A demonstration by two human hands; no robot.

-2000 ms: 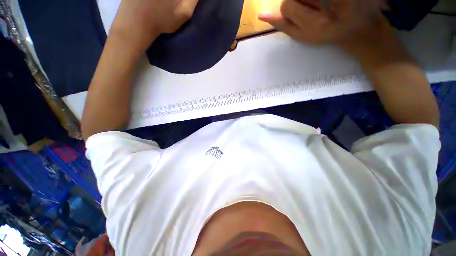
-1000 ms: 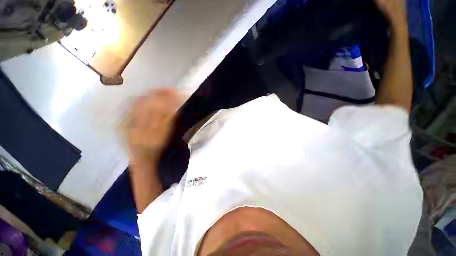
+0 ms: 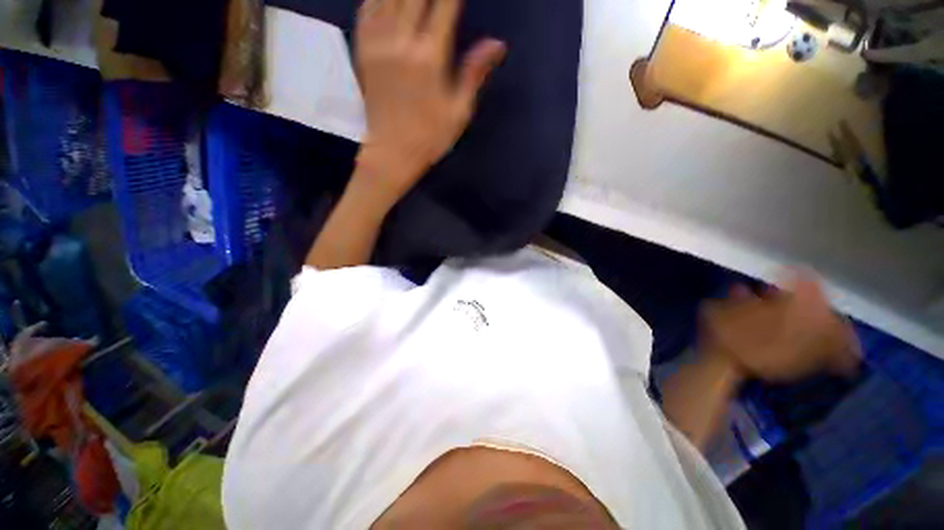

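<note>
A large dark cloth panel (image 3: 523,135) with a rounded lower end lies on the white table and hangs over its front edge against my shirt. My left hand (image 3: 414,88) lies flat on the panel's left part, thumb spread away from the fingers. My right hand (image 3: 782,326) is blurred, low at the right by the table's front edge, above a blue basket. I cannot tell whether it holds anything. The yellowish machine bed (image 3: 745,88) is at the upper right, with a brightly lit metal plate. Pointed snips (image 3: 854,155) appear to lie at its right edge.
Dark cloth (image 3: 916,145) lies right of the machine bed. A shiny brown taped strip (image 3: 243,52) and more dark cloth are at the upper left. Blue plastic baskets (image 3: 166,186) stand below left, another (image 3: 880,424) below right. Orange and yellow-green cloths lie at the lower left.
The view has swung. My left hand, raised at the upper right a second ago, now lies on a dark panel. My right hand has left the tabletop and is lower beside the edge.
</note>
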